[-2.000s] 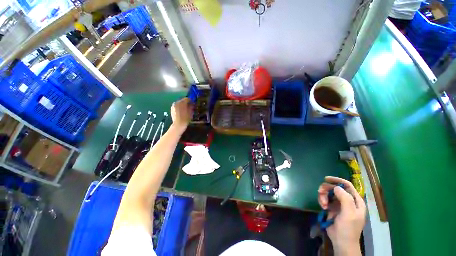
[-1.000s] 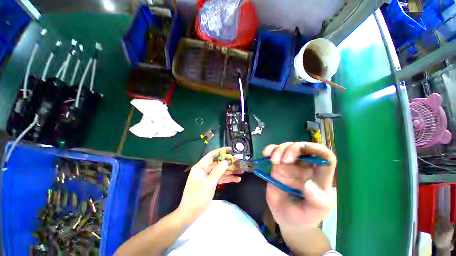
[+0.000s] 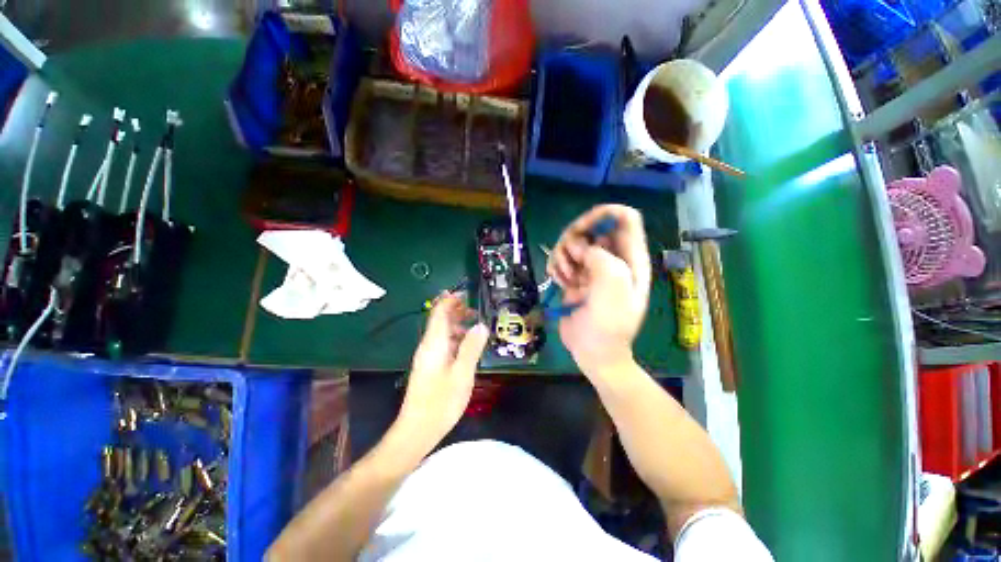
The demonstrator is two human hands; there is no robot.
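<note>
A black lock panel housing (image 3: 506,274) lies upright on the green bench, its electronics showing and a white cable trailing from its top. A round brassy piece (image 3: 513,327) sits on its lower end. My left hand (image 3: 445,357) is at the left of that piece, fingers apart; whether the fingertips hold anything small is unclear. My right hand (image 3: 598,280) is at the right of the housing and holds the blue-handled pliers (image 3: 562,311), mostly hidden by the fingers. The black-and-yellow pliers (image 3: 428,306) lie partly behind my left hand. A thin ring (image 3: 419,270) lies on the bench.
White cloth (image 3: 318,277) lies left. Black housings (image 3: 93,274) stand far left, above a blue crate (image 3: 269,461) of metal pieces. Brown tray (image 3: 434,143), blue bins (image 3: 576,115) and grease bucket (image 3: 677,110) line the back. Yellow-handled tool (image 3: 687,307) lies right.
The yellowish-brassy piece, held in my left hand a second ago, now sits on the housing. My right hand with the blue pliers has moved up and left. Earlier, my left hand was at the back-left bin.
</note>
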